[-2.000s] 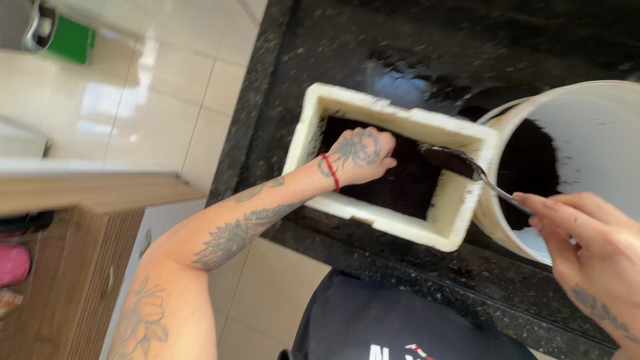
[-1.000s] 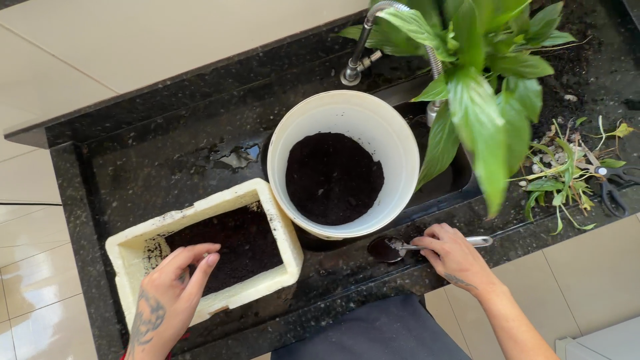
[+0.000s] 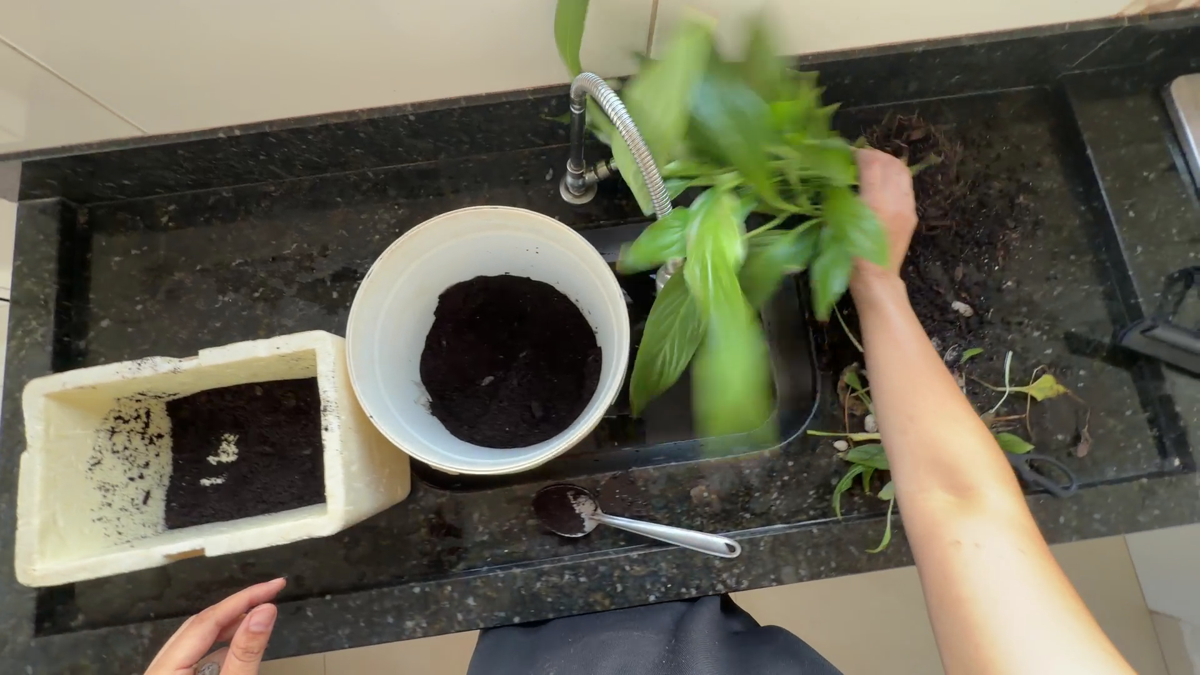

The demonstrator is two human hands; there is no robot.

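Note:
My right hand grips the leafy green plant near its base, at the sink's right side; its fingers are partly hidden, and the leaves are blurred. My left hand is at the bottom left, fingers apart and holding nothing, just below the white foam box with dark soil in it. Touching the box on its right stands a round white bucket with soil at its bottom. A metal spoon with soil in its bowl lies on the counter's front edge.
A faucet with a flexible metal spout rises behind the black sink basin. Loose soil and roots lie on the granite counter at the right. Cut leaves and dark-handled scissors lie near the front edge.
My right hand has let go of the spoon, now on the counter, and has taken hold of the plant. My left hand has moved from over the foam box to below it. The view has shifted right.

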